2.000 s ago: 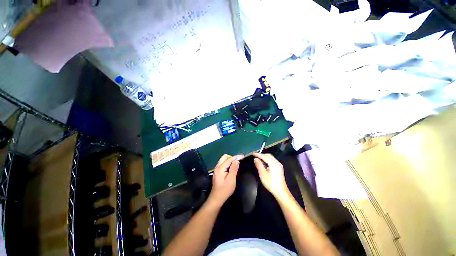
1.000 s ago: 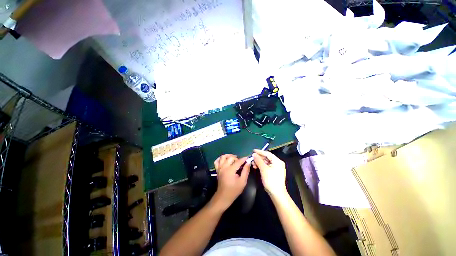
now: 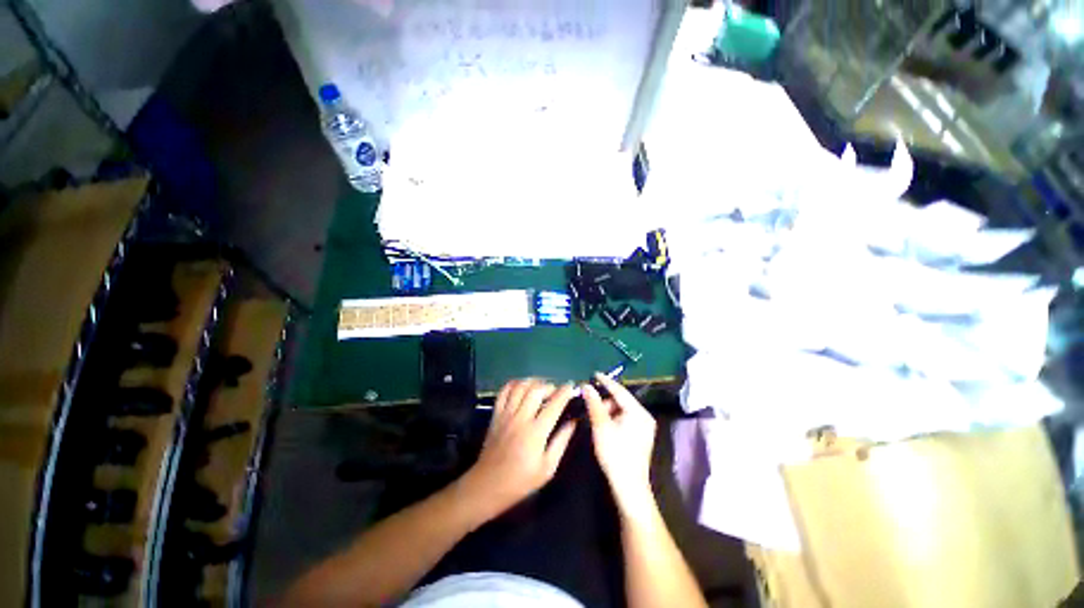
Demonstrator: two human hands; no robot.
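Observation:
My left hand (image 3: 520,434) and my right hand (image 3: 621,430) meet at the bench's front edge, fingertips close together. A small pale item (image 3: 610,374) shows at the right fingertips; what lies between the fingers is too small to make out. A black door lock (image 3: 448,378) lies over the bench edge left of my hands, its lower part dark and hard to see. The label strip (image 3: 434,314) lies flat behind it, with the blue-and-white battery pack (image 3: 553,308) at its right end. A green circuit board (image 3: 626,350) lies on a thin wire behind my right hand.
Small black parts (image 3: 634,318) lie on the bench's right. Loose batteries (image 3: 410,278) lie at back left, before a white sheet (image 3: 511,202). A bottle (image 3: 352,139) stands behind. White bags (image 3: 856,285) and cardboard (image 3: 939,511) are right; racks with black locks (image 3: 119,447) are left.
The view has swung round, so the bench looks more level. My hands stay together at the bench edge, and the left fingers now lie flatter beside the right fingertips.

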